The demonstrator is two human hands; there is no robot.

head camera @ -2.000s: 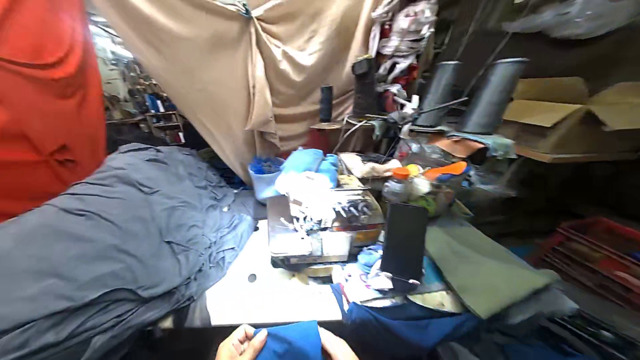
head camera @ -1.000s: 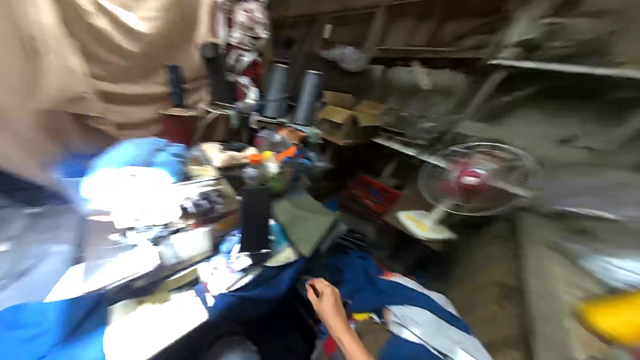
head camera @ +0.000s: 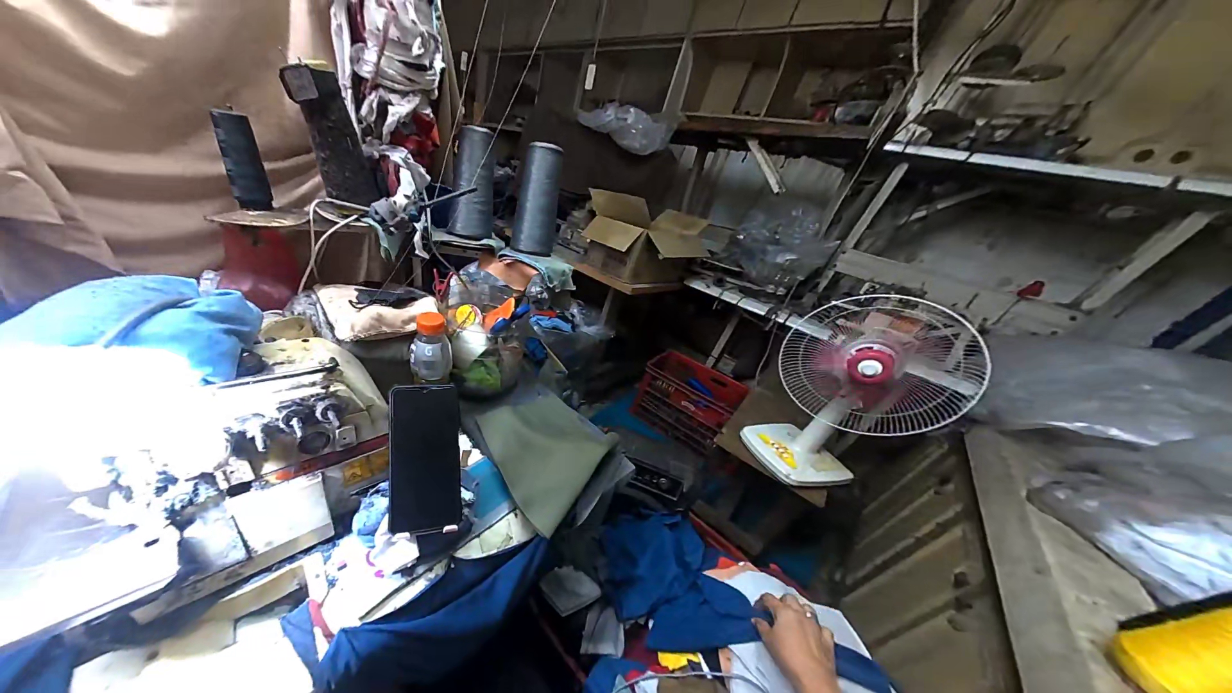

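Observation:
My right hand (head camera: 797, 637) reaches in from the bottom edge, its fingers resting on navy blue fabric (head camera: 707, 606) at the top of a pile of cloth pieces; whether the fingers grip the cloth is unclear. White fabric (head camera: 756, 582) lies under and beside the navy cloth. My left hand is out of the frame. To the left stands an overlock sewing machine (head camera: 313, 423), partly washed out by bright light. A black smartphone (head camera: 424, 460) stands upright in front of it, and more navy cloth (head camera: 433, 602) hangs over the table edge.
Behind the phone are a bottle with an orange cap (head camera: 430, 348) and green-grey fabric (head camera: 544, 452). Grey thread cones (head camera: 537, 199), an open cardboard box (head camera: 635, 245) and a red crate (head camera: 685, 399) stand farther back. A white fan (head camera: 871, 366) stands right of the crate.
The view has swung far to the right. Two seconds ago both hands were at blue cloth by the machine table; now my right hand is on the fabric pile and my left is out of view.

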